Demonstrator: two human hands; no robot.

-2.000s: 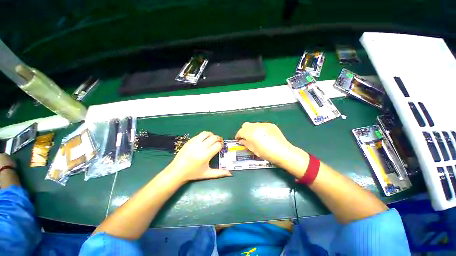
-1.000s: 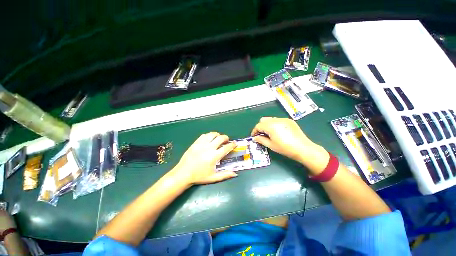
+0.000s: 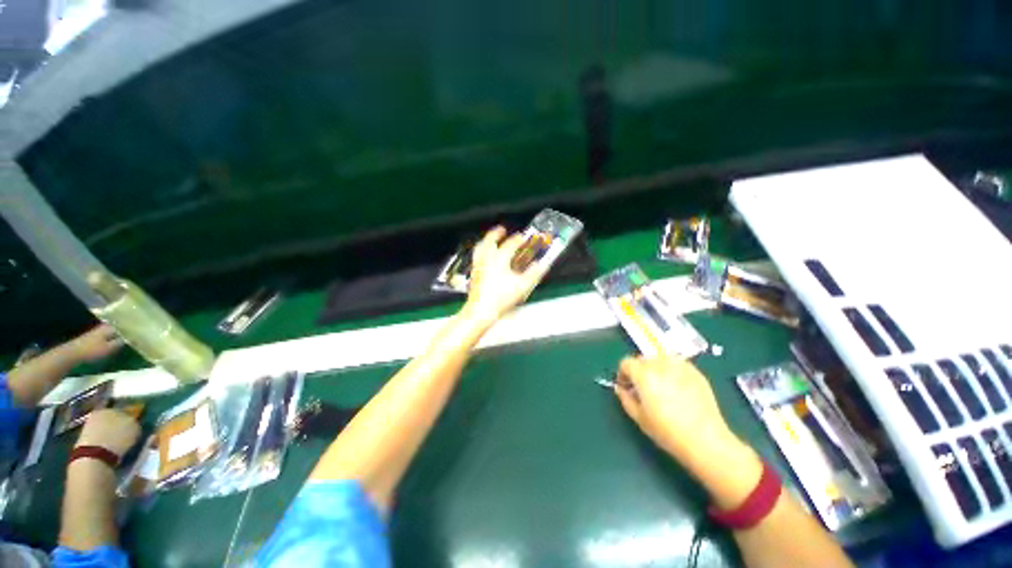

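Observation:
My left hand (image 3: 497, 275) is stretched out over the conveyor belt and holds a phone mid-frame (image 3: 550, 237), its open side with an orange-brown part facing up. Another phone unit (image 3: 453, 270) lies partly hidden behind that hand. My right hand (image 3: 666, 402), with a red wrist strap (image 3: 750, 497), is over the bench with its fingers closed on a slim silvery tool, perhaps tweezers (image 3: 605, 383); only its tip shows. The dark cable bundle (image 3: 322, 418) lies at left, partly hidden by my left arm.
Phone frames (image 3: 647, 314) lie at right, one across the white strip (image 3: 377, 341). A white slotted tray (image 3: 888, 255) stands at the right edge. Clear bags (image 3: 253, 438) lie at left. A taped pole (image 3: 150, 327) stands at left, near another person's hands (image 3: 109, 430).
My left hand has moved forward from the bench to over the belt with the phone frame. My right hand has come away from the frame. Another person's hands have reached in at left.

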